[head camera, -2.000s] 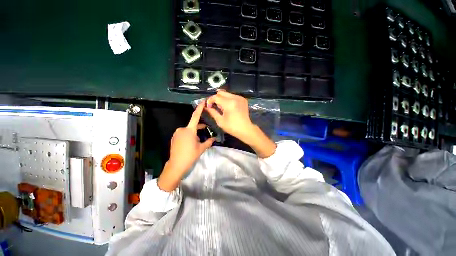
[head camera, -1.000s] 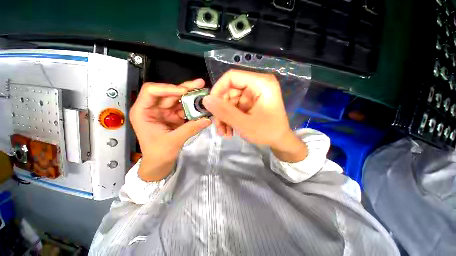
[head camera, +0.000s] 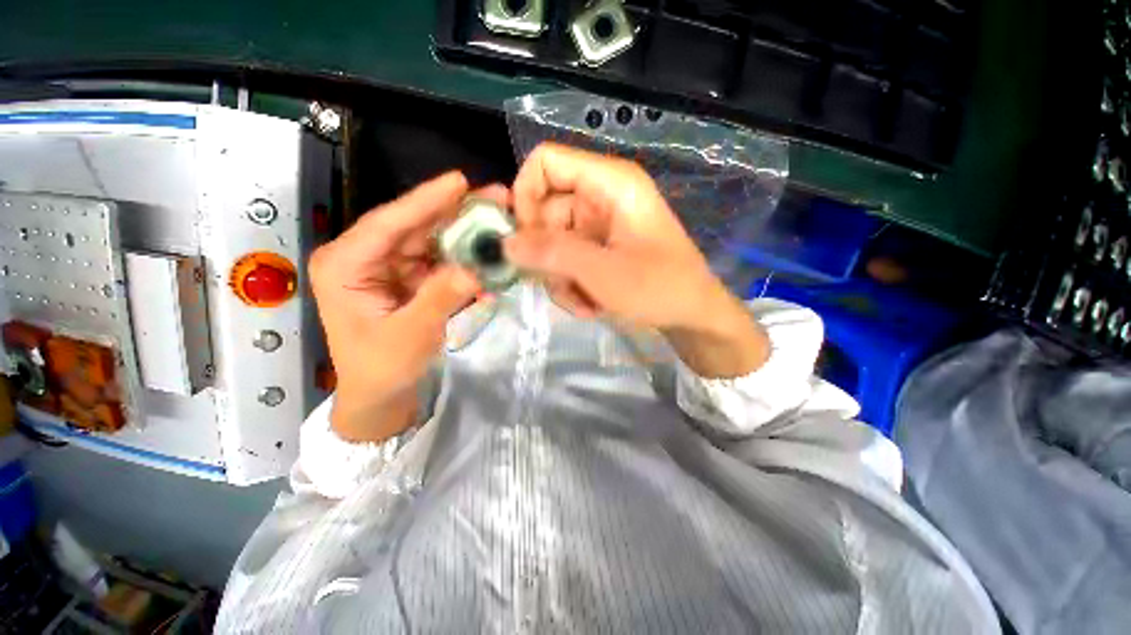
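A pale green-silver square housing (head camera: 475, 236) with a dark round centre is held up in front of my chest; it is slightly blurred. My left hand (head camera: 394, 285) grips it by its edges from the left. My right hand (head camera: 620, 242) touches its right side near the dark centre with thumb and fingers; whether a small piece is between them cannot be told. A clear release liner sheet (head camera: 695, 168) with dark rings along its top edge hangs from the bench edge behind my right hand.
A black blister tray (head camera: 794, 75) with two pale units at its near left lies on the green bench mat (head camera: 248, 37). A white machine (head camera: 236, 428) with a red knob (head camera: 263, 280) stands left. A second tray (head camera: 1091, 236), a blue stool (head camera: 856, 341) and a person's grey sleeve (head camera: 1017, 434) are right.
My hands have come together from the bench edge, and the housing now shows between them, turned slightly since a second ago. The view has shifted down, so less of the tray shows.
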